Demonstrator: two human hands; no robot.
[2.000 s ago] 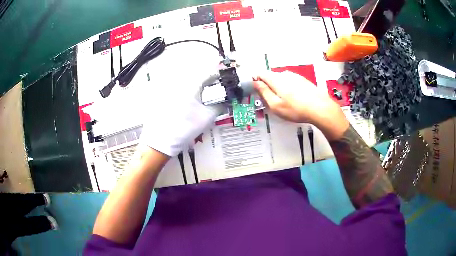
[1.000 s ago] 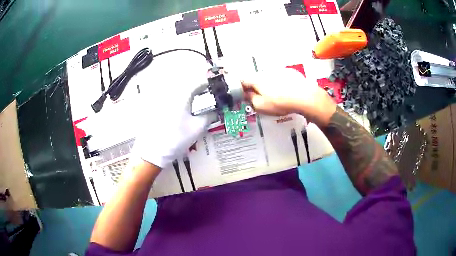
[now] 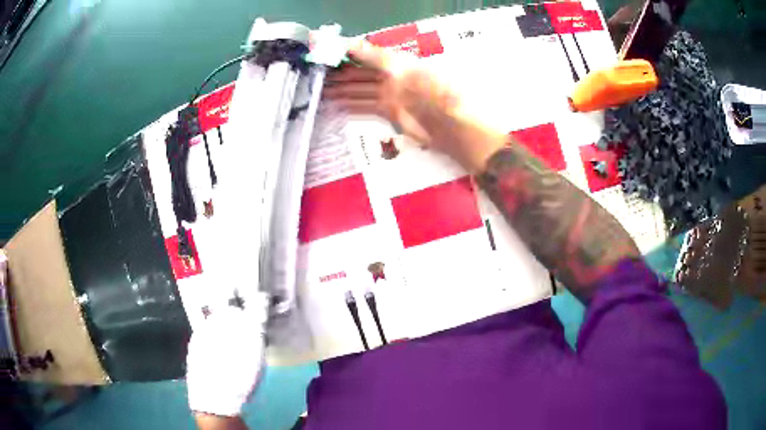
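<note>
The long silver-white appliance body point(image 3: 281, 185) lies lengthwise over the cardboard, its far end near the back edge. My left hand point(image 3: 225, 361), in a white glove, is at the body's near end, gripping it; its fingers are blurred. My right hand point(image 3: 395, 88), bare and blurred by motion, is beside the far end, near the pale-green circuit board point(image 3: 329, 46). Whether it touches the board is not clear. Black parts point(image 3: 281, 54) sit at the body's far end. The tied black power cord point(image 3: 179, 168) lies to the left, its lead running to the far end.
White printed cardboard point(image 3: 437, 285) covers the green bench point(image 3: 134, 50). At the right are an orange case point(image 3: 615, 85), a pile of small black parts point(image 3: 672, 134), a dark upright piece point(image 3: 651, 29) and a white tray-like housing point(image 3: 744, 114). Brown cardboard point(image 3: 57, 294) stands at the left.
The body is now turned lengthwise, its board end farther away and to the left. My left hand has moved down to the near end, my right hand up and left. The cord has shifted.
</note>
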